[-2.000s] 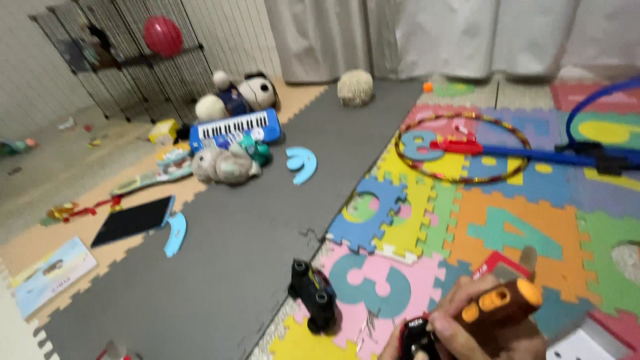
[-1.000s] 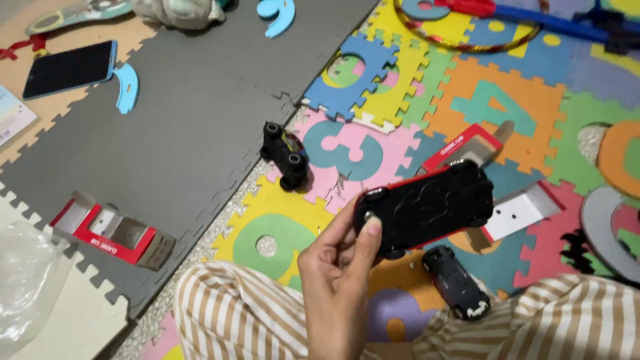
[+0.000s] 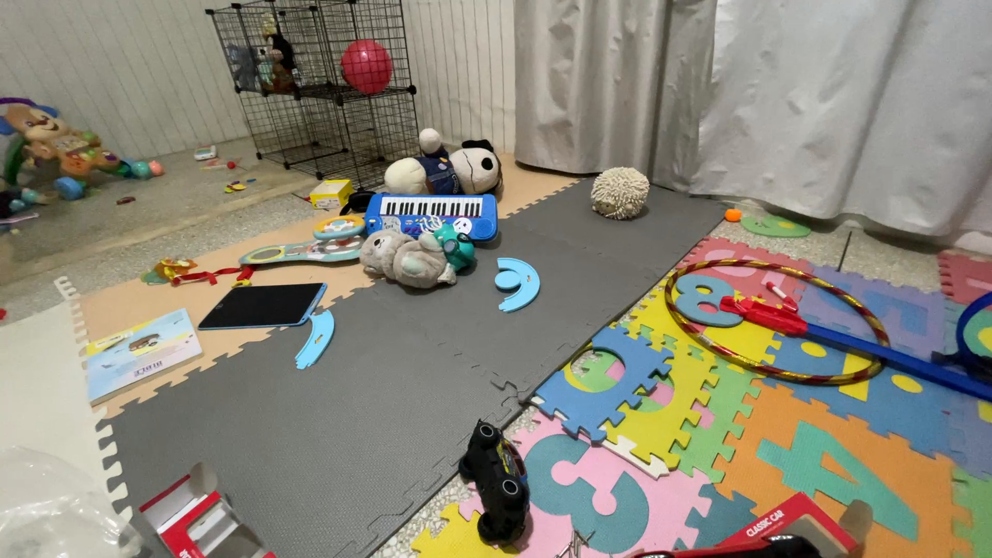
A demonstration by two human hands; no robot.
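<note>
Neither of my hands shows in the head view. Part of a red and black toy car [image 3: 744, 552] is cut off by the bottom edge; what holds it is hidden. A black toy car [image 3: 498, 482] lies on its side where the grey foam mat meets the coloured tiles. Just right of it several small metal screws [image 3: 573, 544] lie on the pink tile. One open red car box [image 3: 798, 527] is at the lower right, and another red and white box [image 3: 203, 519] lies open on the grey mat at the lower left.
A blue toy keyboard [image 3: 432, 215], a grey plush toy [image 3: 407, 260] and a black tablet [image 3: 263, 305] lie on the mats. A striped hoop [image 3: 783, 380] rests at the right. Behind stand a wire cube rack [image 3: 333, 93] and grey curtains [image 3: 597, 85]. Clear plastic [image 3: 54, 504] is at the lower left.
The view has swung up from the lap. A hand held the upturned toy car one second ago; now only the edge of a red and black car shows at the bottom and no hand.
</note>
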